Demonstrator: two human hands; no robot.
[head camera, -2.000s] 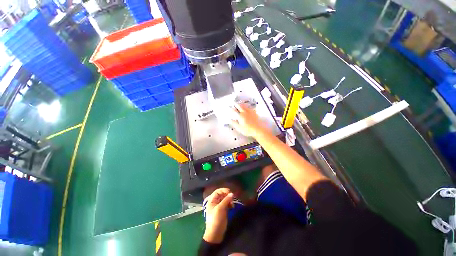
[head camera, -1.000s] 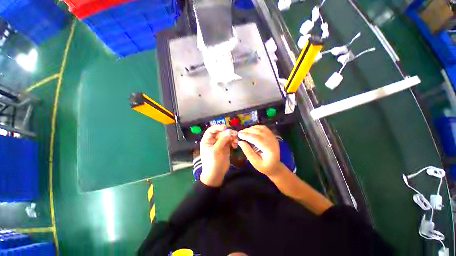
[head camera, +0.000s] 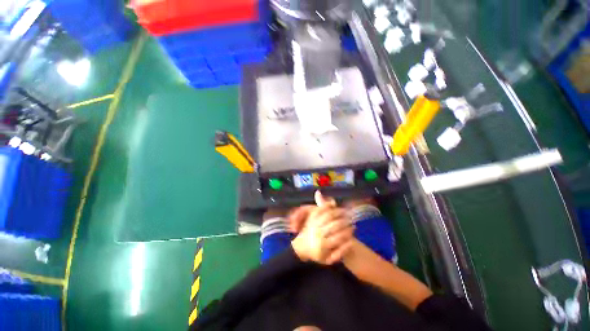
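Observation:
My left hand (head camera: 310, 236) and my right hand (head camera: 340, 238) are pressed together, fingers overlapping, in front of the press's front edge above my lap. A small whitish shape (head camera: 321, 199) shows at the top of the fingers; blur hides whether it is a held piece or a thumb. The white fixture (head camera: 316, 111) stands on the silver base plate (head camera: 278, 143), under the metal horn (head camera: 317, 55). Neither hand touches the plate. The green start buttons (head camera: 275, 183) and red emergency stop (head camera: 324, 181) are just beyond my hands.
Yellow-and-black guard posts (head camera: 234, 152) flank the plate. To the right, a conveyor belt (head camera: 498, 213) carries white corded units (head camera: 449, 138) and a white divider bar (head camera: 491, 171). Blue crates (head camera: 210, 58) with a red-orange crate (head camera: 194, 14) on top stand at the back left.
My right hand has left the fixture area and joined my left hand in front of the press. Since a second ago, the hands have closed more tightly together. The view has shifted.

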